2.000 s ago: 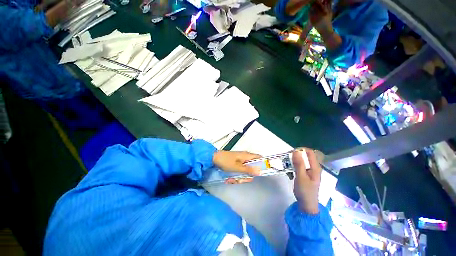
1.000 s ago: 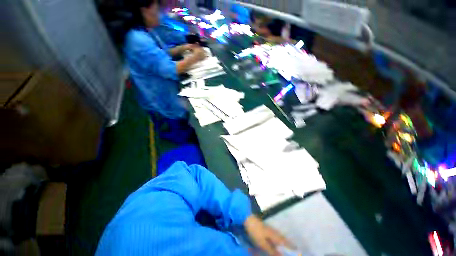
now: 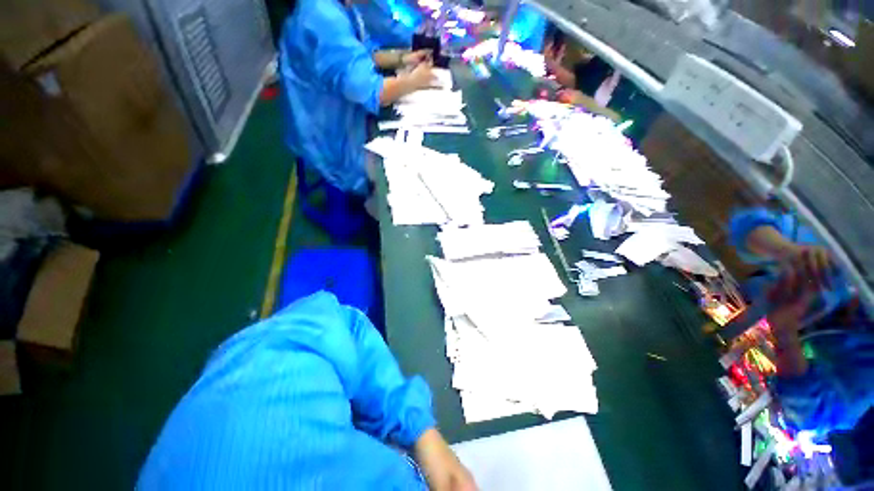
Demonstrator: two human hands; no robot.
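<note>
My left hand (image 3: 446,465) is at the bottom edge, beside the white work mat (image 3: 541,458). Its fingers are cut off by the edge, so I cannot tell what it holds. My right hand is out of the picture. White sleeves (image 3: 517,331) lie in overlapping piles on the dark green bench (image 3: 637,360), just beyond the mat. Another pile of white sleeves (image 3: 436,187) lies farther along the bench.
Glowing LED assemblies (image 3: 795,446) lie along the right side. A white power strip (image 3: 733,105) hangs on the shelf rail. Blue-smocked people (image 3: 331,86) sit on both sides. A blue stool (image 3: 331,278) and cardboard boxes (image 3: 105,115) are at left.
The view has swung left and up along the bench. The held strip and my right hand have left the picture. My left hand is now at the bottom edge.
</note>
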